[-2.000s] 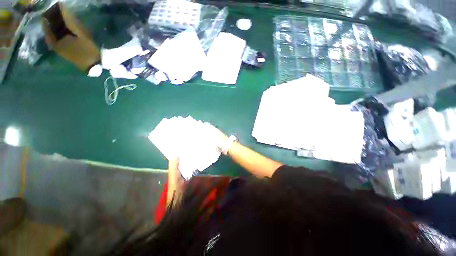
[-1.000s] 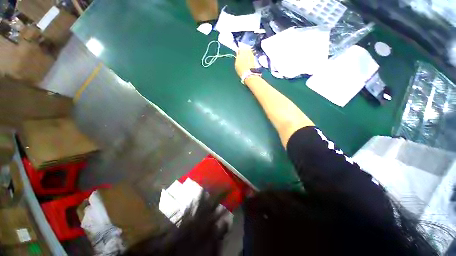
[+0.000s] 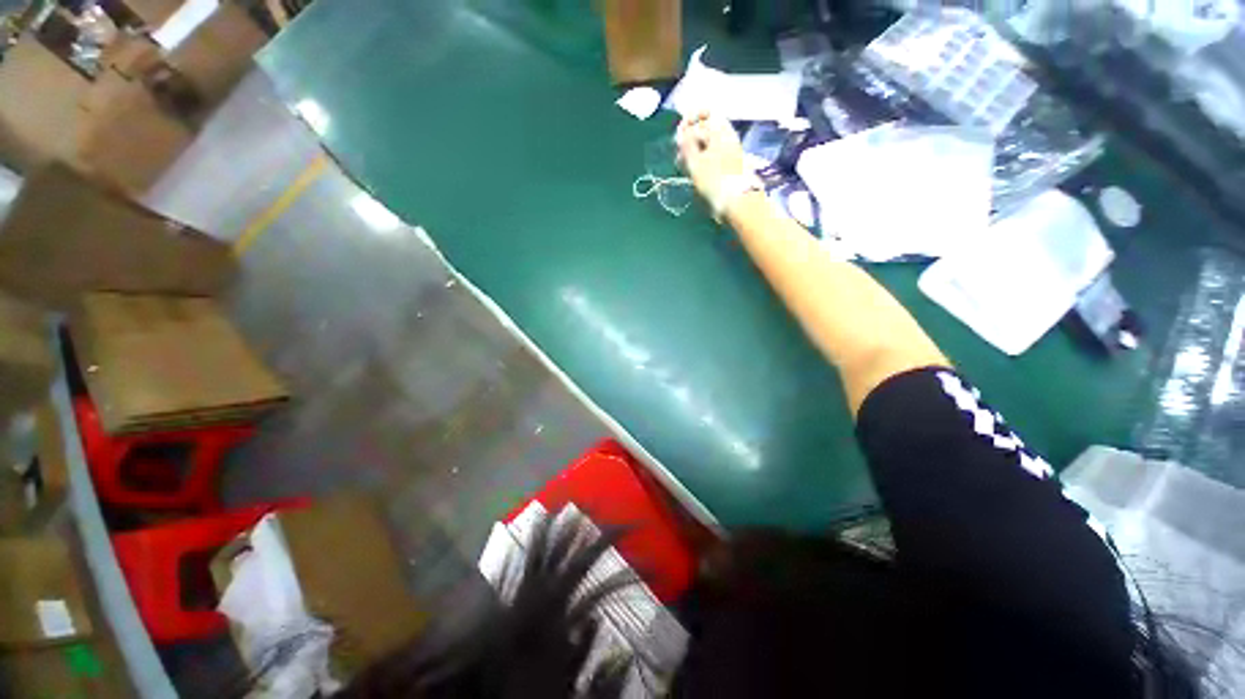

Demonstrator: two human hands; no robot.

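My right hand (image 3: 713, 153), bare with a band at the wrist, reaches across the green bench. Its fingers are bent by a torn white paper (image 3: 758, 96) and just above a thin white cord (image 3: 665, 189); whether they grip anything is unclear. A stack or fan of white sheets or flat boxes (image 3: 621, 601) shows at the bottom, partly behind dark hair, in front of a red stool. My left hand is not visible. Plain white sheets (image 3: 901, 191) lie right of my right hand, with another white sheet (image 3: 1027, 273) beyond.
A small brown box (image 3: 642, 38) stands at the bench's back. A clear tray (image 3: 952, 68), a round white disc (image 3: 1120, 206) and dark parts lie to the right. The red stool (image 3: 614, 505) touches the bench edge area. Brown cartons (image 3: 178, 362) and red stools are at left.
The view has swung left. The white stack moved from over the bench to beyond its front edge. My right hand left the stack and reached to the torn paper and cord.
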